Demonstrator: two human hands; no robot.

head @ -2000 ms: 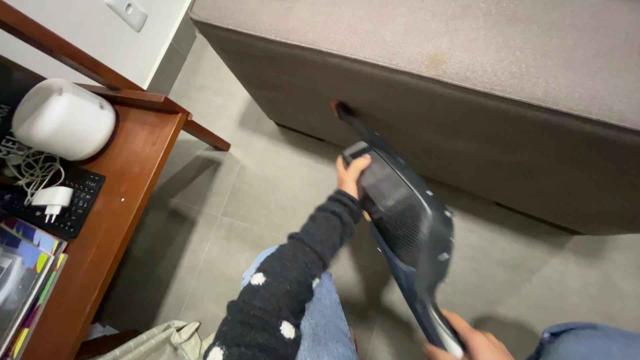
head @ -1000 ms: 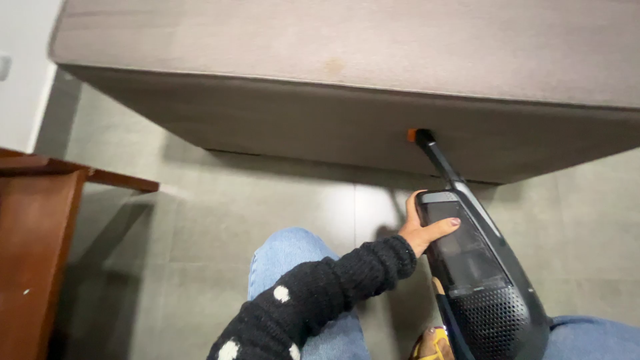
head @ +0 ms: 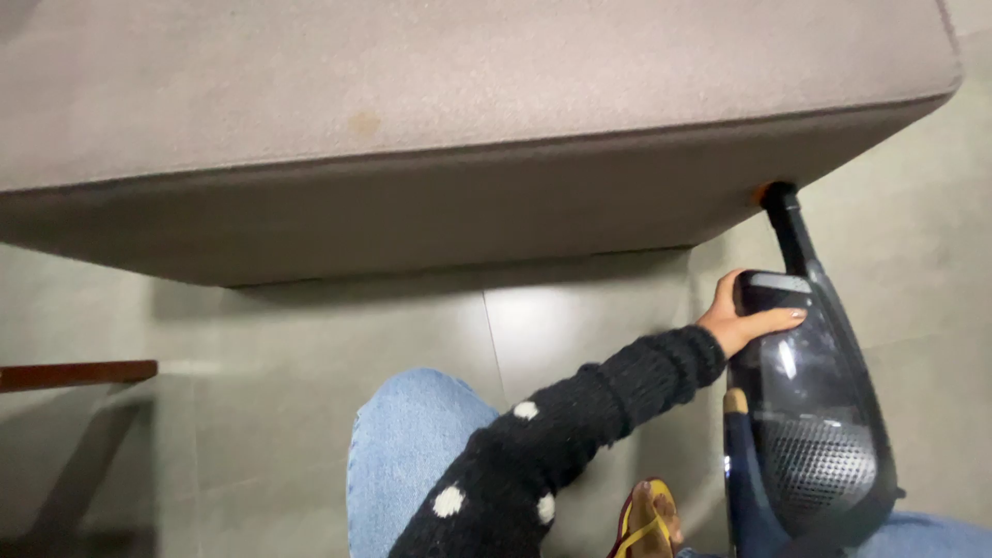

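Note:
A dark handheld vacuum cleaner (head: 814, 403) with a clear dust bin and a perforated section stands out at the right. My left hand (head: 748, 318), in a black knitted sleeve with white dots, grips the front end of its body, thumb across the top. The black nozzle (head: 787, 225), with an orange part at its tip, meets the shaded side of a grey-brown upholstered sofa or ottoman (head: 465, 85) near its right end. A pale stain (head: 364, 122) marks the light upper fabric. My right hand is out of view.
Grey floor tiles (head: 310, 418) lie below the upholstered piece. A brown wooden furniture leg (head: 77, 375) enters from the left. My knee in blue jeans (head: 411, 457) and a foot in a yellow flip-flop (head: 651, 519) are at the bottom.
The vacuum and my left hand have moved right along the upholstered side. My right hand, on the vacuum's rear two seconds ago, has left the view. The view has shifted right.

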